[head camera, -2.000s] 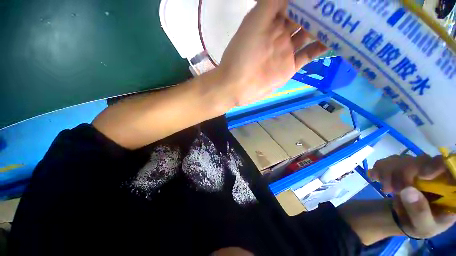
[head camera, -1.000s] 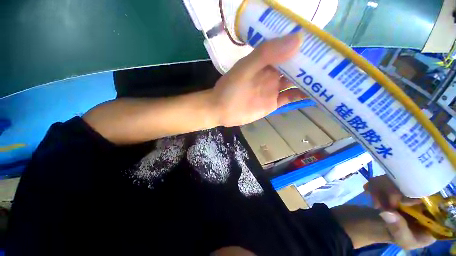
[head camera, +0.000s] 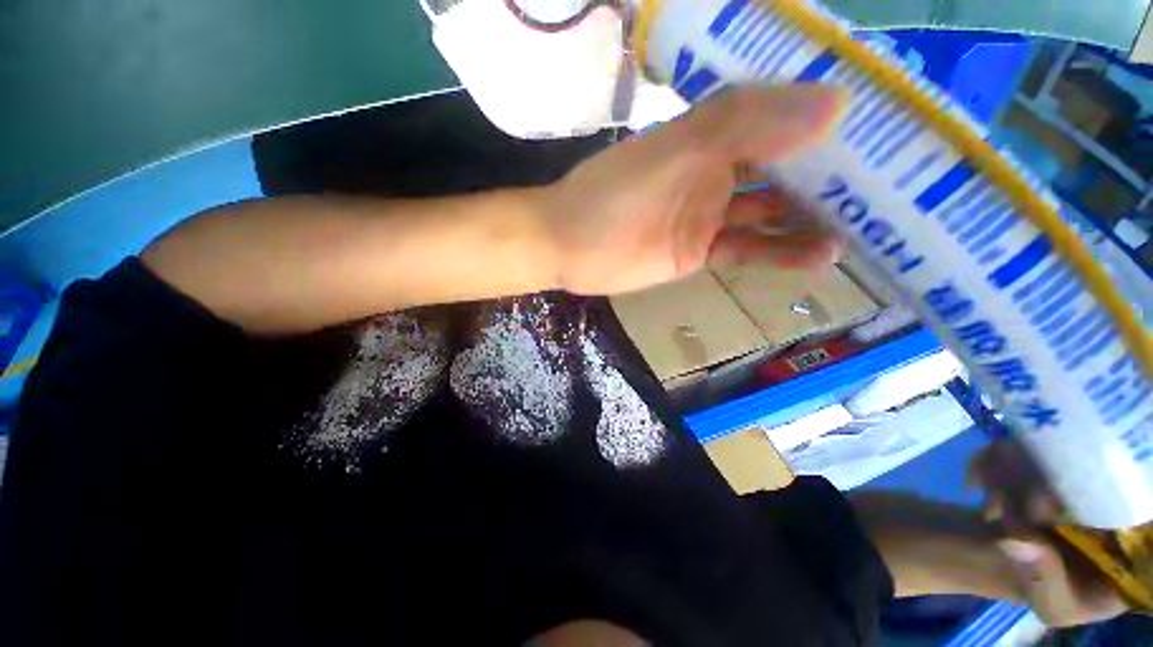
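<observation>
A fat white silicone cartridge (head camera: 936, 240) with blue print lies in a yellow caulking gun frame (head camera: 1012, 190), slanting from top centre to lower right. My left hand (head camera: 695, 190) holds the cartridge near its front end, thumb against the printed side. My right hand (head camera: 1056, 575) is closed around the yellow trigger handle (head camera: 1113, 556) at the lower right, partly cut off and blurred. A white plastic housing (head camera: 537, 70) with a thin dark curved wire lies at the bench edge beyond my left hand, cut off by the top of the picture. The nozzle is not visible.
The green bench top (head camera: 190, 89) spans the upper left. Below it are brown cartons (head camera: 689, 322) on a blue rack (head camera: 822, 386), with white bags or paper (head camera: 885, 430) below. More shelving (head camera: 1075, 114) shows at the upper right. My black shirt has white powdery marks.
The cartridge and gun sit slightly further right and lower in view. The white housing appears further up and left, with less of it visible. Both hands keep their holds.
</observation>
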